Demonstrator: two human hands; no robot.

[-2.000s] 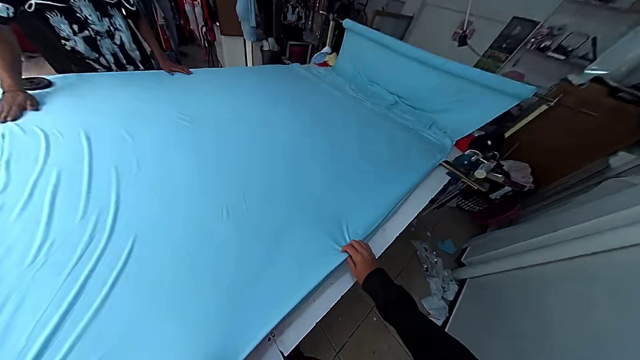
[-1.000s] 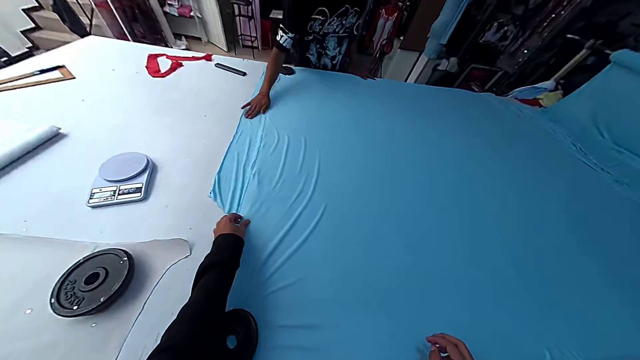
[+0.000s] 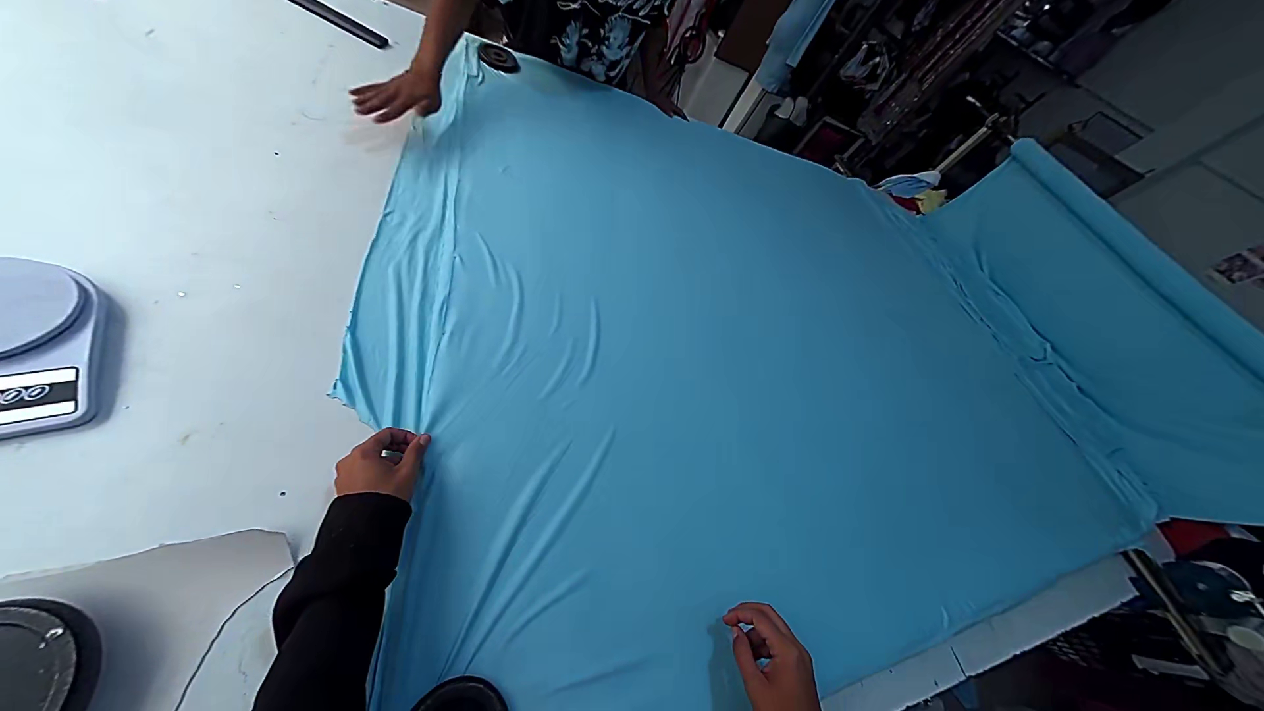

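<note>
A large sheet of light blue knit fabric (image 3: 750,326) lies over a white table, with soft wrinkles near its left edge. My left hand (image 3: 382,462) pinches that edge between thumb and fingers. Above the fabric, near its front edge, my right hand (image 3: 775,652) has thumb and index finger curled close together, with nothing visible between them. A round black weight (image 3: 460,695) rests on the fabric at the bottom, partly cut off. Another dark disc (image 3: 498,57) lies on the far left corner.
A co-worker's hand (image 3: 397,96) is at the fabric's far left edge. A kitchen scale (image 3: 49,346) and a black weight plate (image 3: 38,657) are on the left. A dark bar (image 3: 341,22) lies at the back. The fabric roll (image 3: 1136,237) is at the right.
My right hand held the near fabric edge two seconds ago and is now away from it. The co-worker's hand, on the fabric edge a second ago, now reaches out over the white table. The view has shifted.
</note>
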